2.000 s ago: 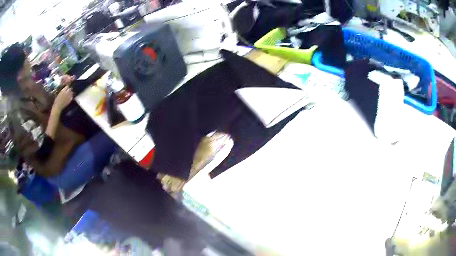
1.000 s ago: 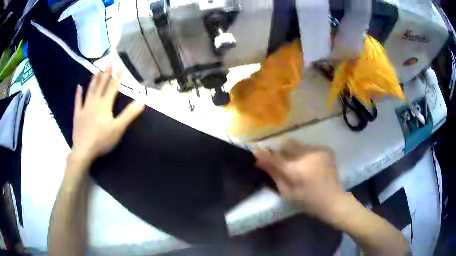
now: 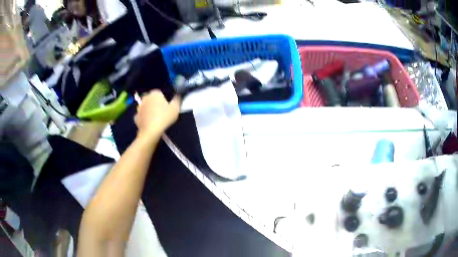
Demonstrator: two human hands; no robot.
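Note:
A long dark garment panel [image 3: 191, 201] runs from the upper left down to the bottom edge, with a thin pale edge along its right side. My left hand [image 3: 155, 113] is closed on its far end, in front of the blue basket. My right hand is not in view. The off-white sewing machine head [image 3: 321, 201] with black knobs is at the lower right. Its needle area is not in view.
A blue basket [image 3: 296, 75] holds dark and pale pieces; a pale piece [image 3: 218, 135] hangs over its front. A pink basket [image 3: 409, 83] is to its right, a green basket [image 3: 93, 103] to the left. Dark cloth [image 3: 75, 165] lies left. A person [image 3: 80, 10] is far left.
The view has swung from the needle area to the baskets. My left hand was spread flat on the dark cloth and now grips its far end. My right hand has left the picture.

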